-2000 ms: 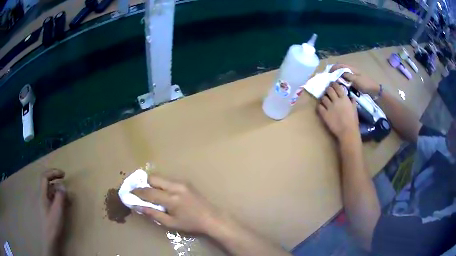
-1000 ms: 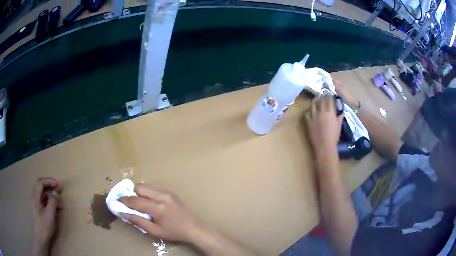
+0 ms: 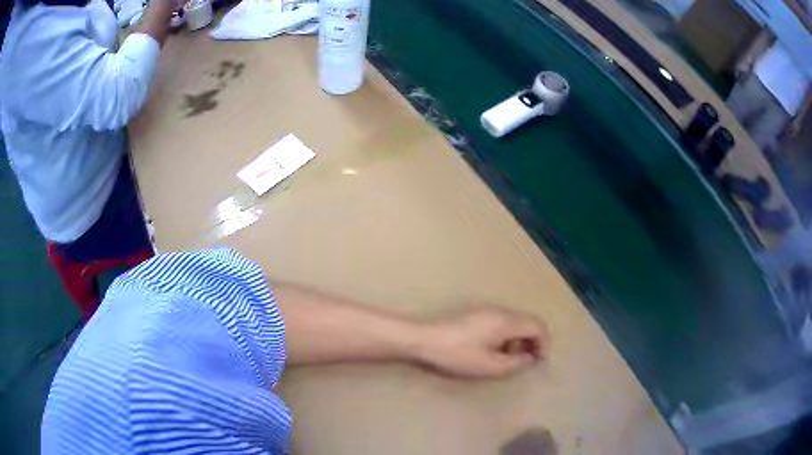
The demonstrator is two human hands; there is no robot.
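Note:
My left hand (image 3: 494, 344) rests on the tan bench (image 3: 401, 240), its fingers curled in a loose fist with nothing visible inside. My arm comes from a blue-and-white striped sleeve at the lower left. My right hand and the white cloth are out of the picture. Part of a dark damp patch (image 3: 530, 443) shows at the bottom edge, below my left hand. A white handheld fan (image 3: 515, 113) with a grey round head lies on the dark green conveyor belt, beyond the bench edge.
A paper slip (image 3: 276, 163) lies on the bench, with a glare spot beside it. A white bottle (image 3: 343, 49) stands farther up, near white cloth (image 3: 267, 19). A person (image 3: 76, 107) sits at the upper left on a red stool (image 3: 89, 271). Dark fans (image 3: 710, 133) lie across the belt.
The view has swung left. My right hand, the cloth, the tilted-looking squeeze bottle and the right-hand neighbour have left the picture. My left hand stays curled on the bench.

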